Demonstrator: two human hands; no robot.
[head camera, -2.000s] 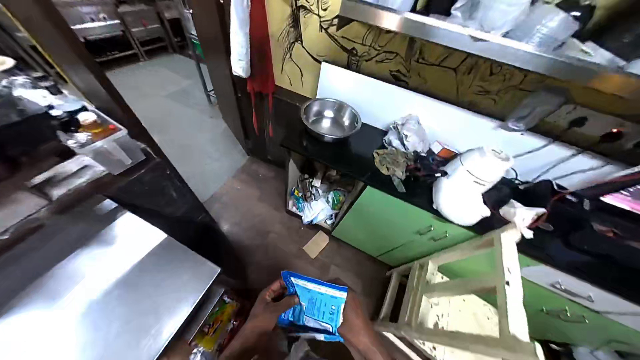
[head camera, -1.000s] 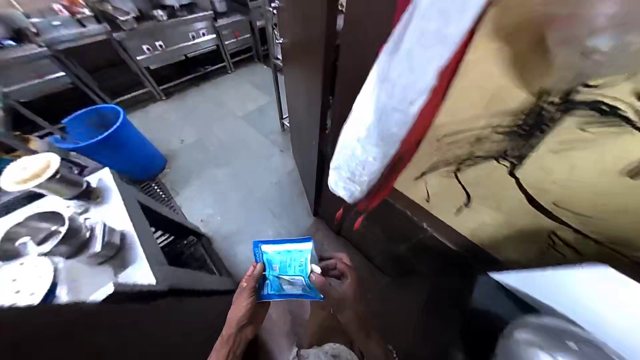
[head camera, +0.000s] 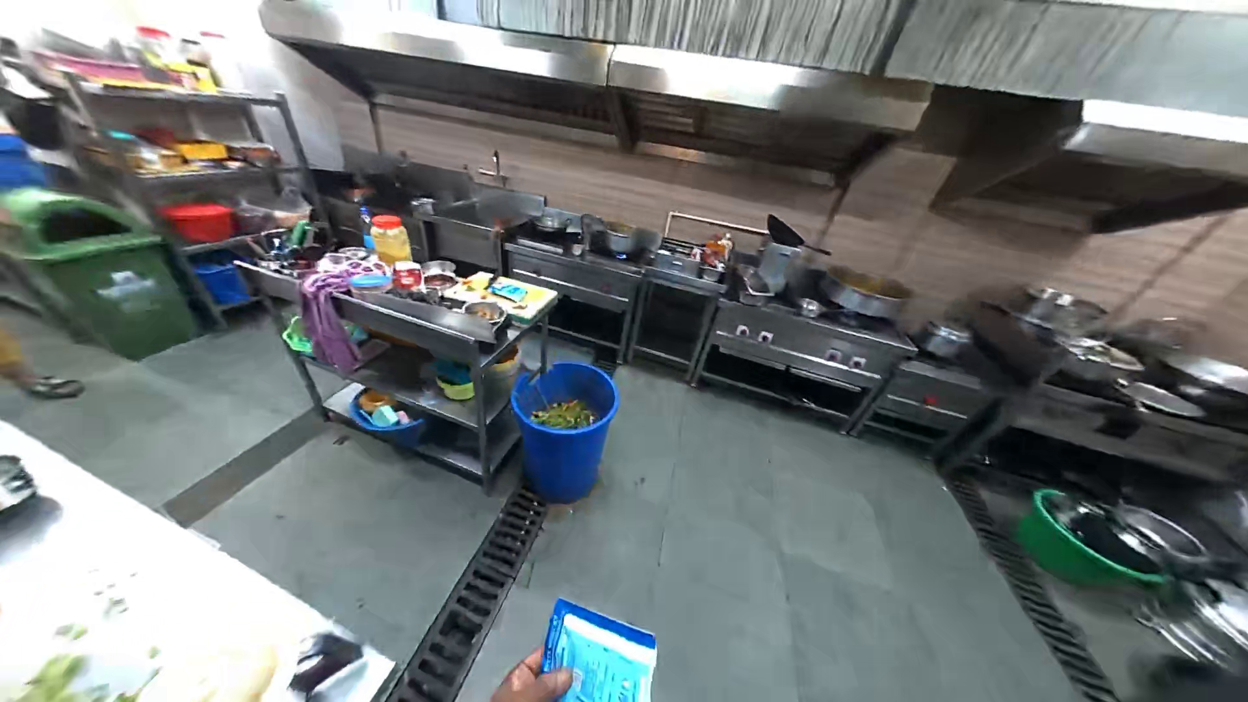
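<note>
At the bottom centre my left hand (head camera: 534, 680) grips the left edge of a blue and white plastic packet (head camera: 603, 659), thumb on its front. The packet is upright, bears writing, and its lower part is cut off by the frame. My right hand is out of view. Beyond the packet, on the floor, stands a blue plastic bin (head camera: 565, 458) with green scraps inside. Beside the bin is a steel work table (head camera: 409, 317) holding jars, bowls and a cutting board with another blue packet (head camera: 509, 292) on it.
A floor drain grate (head camera: 478, 595) runs towards the blue bin. A white-topped counter (head camera: 175, 595) is at the lower left, a green wheeled bin (head camera: 122, 292) at the left. Stoves (head camera: 804, 341) line the back wall. A green tub (head camera: 1082, 556) of pans lies right. A person's foot (head camera: 51, 387) shows far left.
The view has swung far from the green-cabinet counter to the open kitchen. Both hands held the packet before; now only my left hand is seen on it, and my right hand has left the view.
</note>
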